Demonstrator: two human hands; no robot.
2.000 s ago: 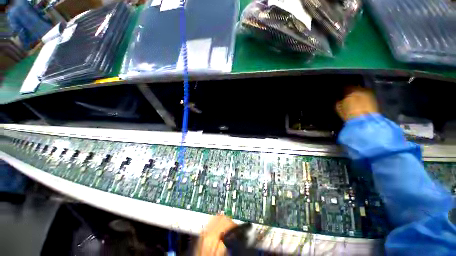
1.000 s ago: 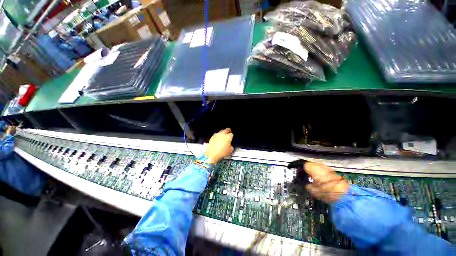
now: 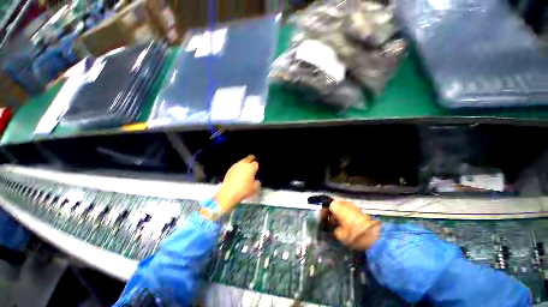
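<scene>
Green circuit boards (image 3: 278,240) lie in a long row between two pale rails. My right hand (image 3: 356,226) is over the boards right of centre, with a small black component (image 3: 320,199) at its fingertips; dark material also shows under the fingers. My left hand (image 3: 239,181) is over the far rail, left of centre, with a band at the wrist. Its fingertips are close together against the dark gap; whether they hold something I cannot tell. Both sleeves are light blue. The frame is blurred.
A green-matted shelf (image 3: 282,107) above the line bears ribbed trays (image 3: 117,84), bagged components (image 3: 336,60) and a clear plastic stack (image 3: 481,60). Under it is a dark component bin (image 3: 372,180). A blue cord (image 3: 211,72) hangs down near my left hand. Cartons stand behind.
Since one second ago the view has shifted and both hands appear slightly further left. Two seconds ago my right hand was under the shelf and my left at the near rail; both then moved over the line.
</scene>
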